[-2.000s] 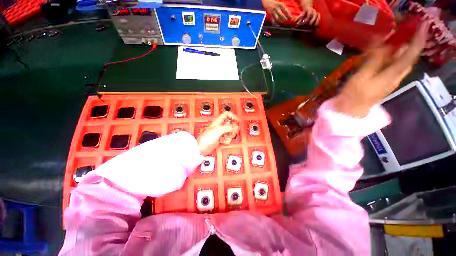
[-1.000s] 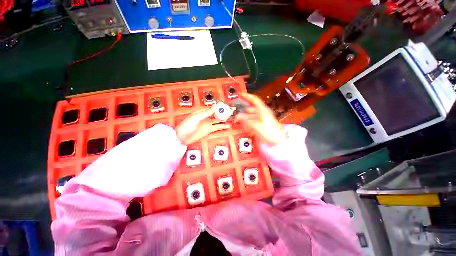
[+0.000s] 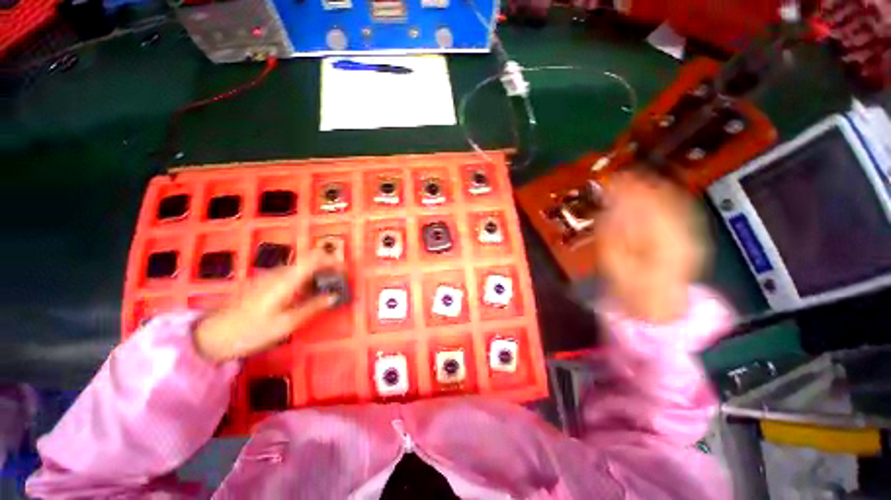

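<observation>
My left hand (image 3: 262, 311) is over the middle of the red-orange parts tray (image 3: 332, 374), its fingertips pinching a small dark unit (image 3: 330, 287). Black-faced units fill pockets on the tray's left; pale-backed units with dark round centres (image 3: 392, 304) are on the right. A dark-backed unit (image 3: 437, 235) sits among the pale ones. My right hand (image 3: 650, 244) is blurred, at the orange-brown fixture (image 3: 564, 244) right of the tray; its fingers and anything in them cannot be made out. A shiny, whitish piece (image 3: 576, 211) shows in the fixture's nest.
A white-framed dark screen (image 3: 816, 210) stands right of the fixture. Behind the tray are a paper sheet (image 3: 388, 101) with a blue pen (image 3: 371, 66), a blue controller box (image 3: 381, 27), a grey box (image 3: 234, 27) and a thin clear tube with a whitish connector (image 3: 513, 78).
My hands have parted from over the tray's right side. My left hand has moved left with a dark unit; my right has moved to the fixture. A dark-backed unit now shows in a right-side pocket.
</observation>
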